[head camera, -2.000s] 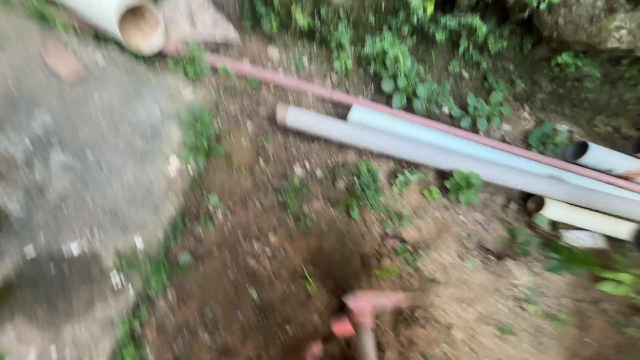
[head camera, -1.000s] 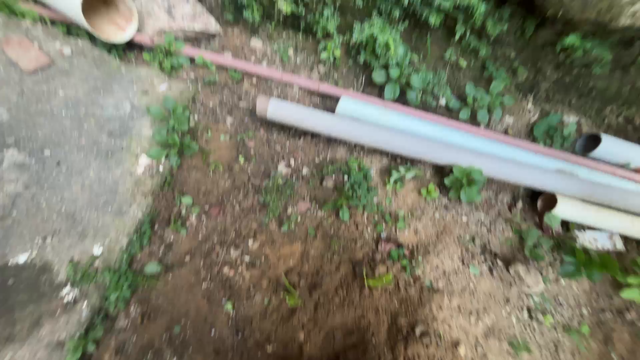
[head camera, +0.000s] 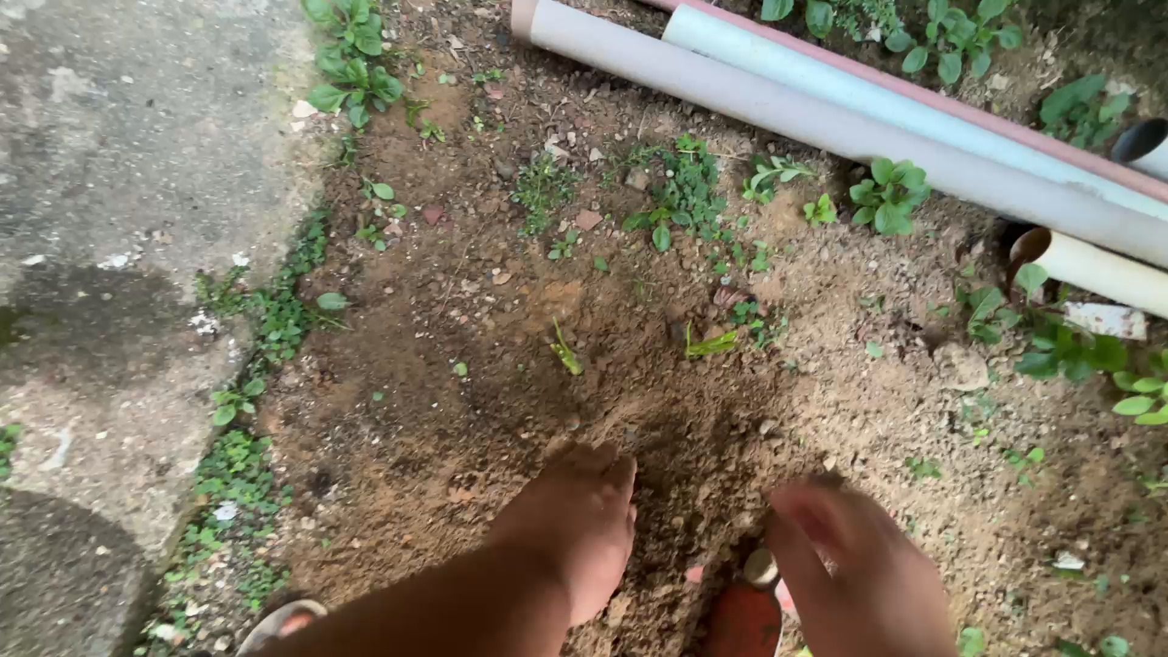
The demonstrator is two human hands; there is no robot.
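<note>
My left hand (head camera: 584, 520) reaches down to the loose brown soil (head camera: 693, 456), its fingertips touching the dirt and partly hidden. To its right, my right hand (head camera: 839, 547) hovers above the soil, blurred, with its fingers curled and no object seen in it. Below the right hand lies a red tool head with a pale round end (head camera: 744, 611), partly covered by that hand. Two small green cuttings, a left one (head camera: 566, 351) and a right one (head camera: 712, 344), stick out of the soil beyond my hands.
Long plastic pipes (head camera: 776, 100) lie across the upper right, with a shorter cream pipe (head camera: 1104, 269) below them. A concrete slab (head camera: 137, 164) edged with weeds borders the soil on the left. Part of a foot in a sandal (head camera: 283, 625) shows at the bottom left.
Both hands have come into view over the soil; neither showed clearly a second ago. The view has moved closer to the ground.
</note>
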